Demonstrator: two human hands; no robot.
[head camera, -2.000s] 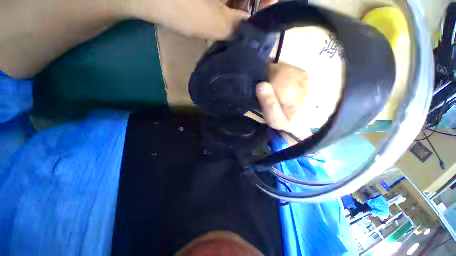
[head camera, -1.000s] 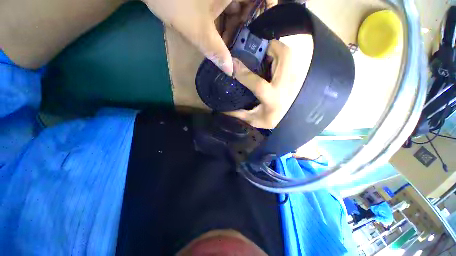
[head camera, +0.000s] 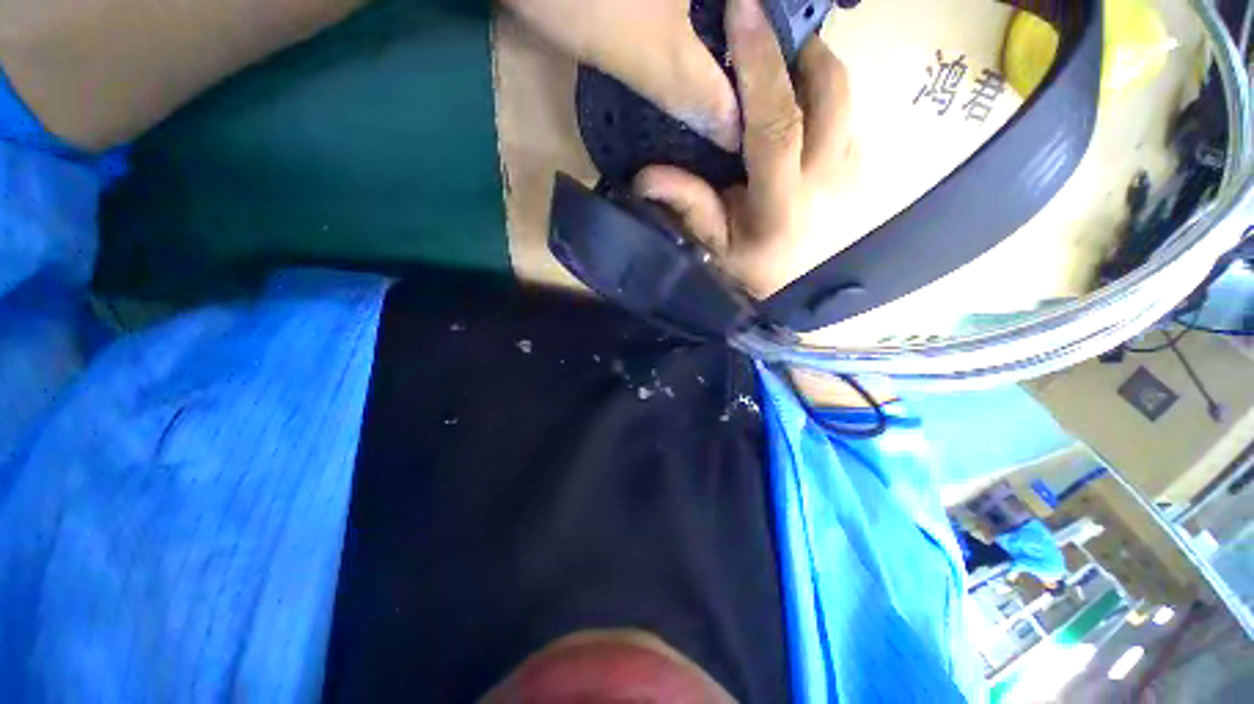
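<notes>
A black headset lies over the cardboard sheet. Its perforated black ear cup is at the top centre, partly hidden by both hands. My left hand reaches in from the upper left, its fingers pressed on the cup. My right hand wraps the cup from the right, fingers over the top and one digit at the lower edge. The second ear cup hangs tilted near my chest. The broad head strap and shiny headband hoops curve to the right. The top of the held cup is cut off by the frame.
A yellow object, possibly the glue bottle, is at the upper right, partly behind the strap. Dark cables are heaped beyond the hoops. A green mat lies at left. A person in blue is in the background.
The held cup and both hands have moved up towards the frame's top. The strap and hoops have swung and flattened, uncovering the printed characters. The second cup has tilted up from my chest.
</notes>
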